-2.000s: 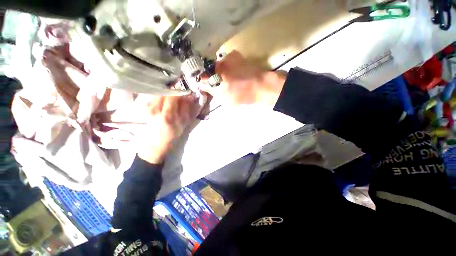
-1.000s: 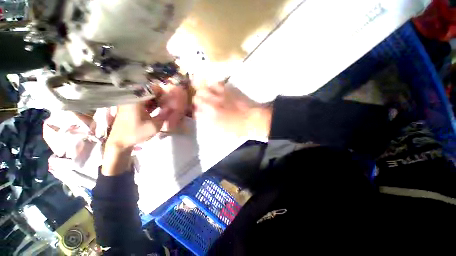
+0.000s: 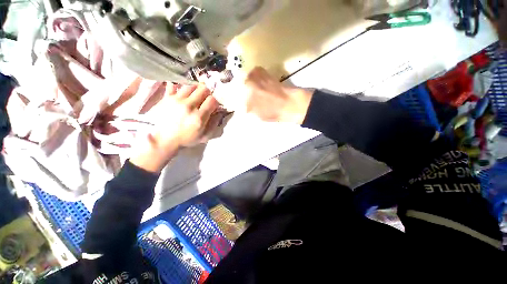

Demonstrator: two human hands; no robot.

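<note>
A pale pink garment piece (image 3: pixel 83 127) lies bunched on the white table, left of the needle area. My left hand (image 3: pixel 192 113) is on its right end with fingers curled over the cloth, just below the presser foot area (image 3: pixel 203 72). A small whitish-pink bit (image 3: pixel 223 76) shows beside the foot. My right hand (image 3: pixel 269 97) is just right of the needle, over the edge of the cream bed plate (image 3: pixel 300 33), fingers bent together; glare hides whether it holds anything. The off-white sewing machine head (image 3: pixel 150 39) stands above my left hand.
A green-handled tool (image 3: pixel 408 20) and a black-handled item (image 3: pixel 466 16) lie at the table's far right. Blue baskets (image 3: pixel 180 247) are below the front edge, with another at the left. A red lump (image 3: pixel 453 83) and small coloured items sit at the right. Grey cloth (image 3: pixel 308 163) hangs at the table edge.
Since one second ago, the view has shifted and the green-handled tool shows again. My hands, close together at the needle then, are farther apart now; my left hand lies flatter on the pink cloth.
</note>
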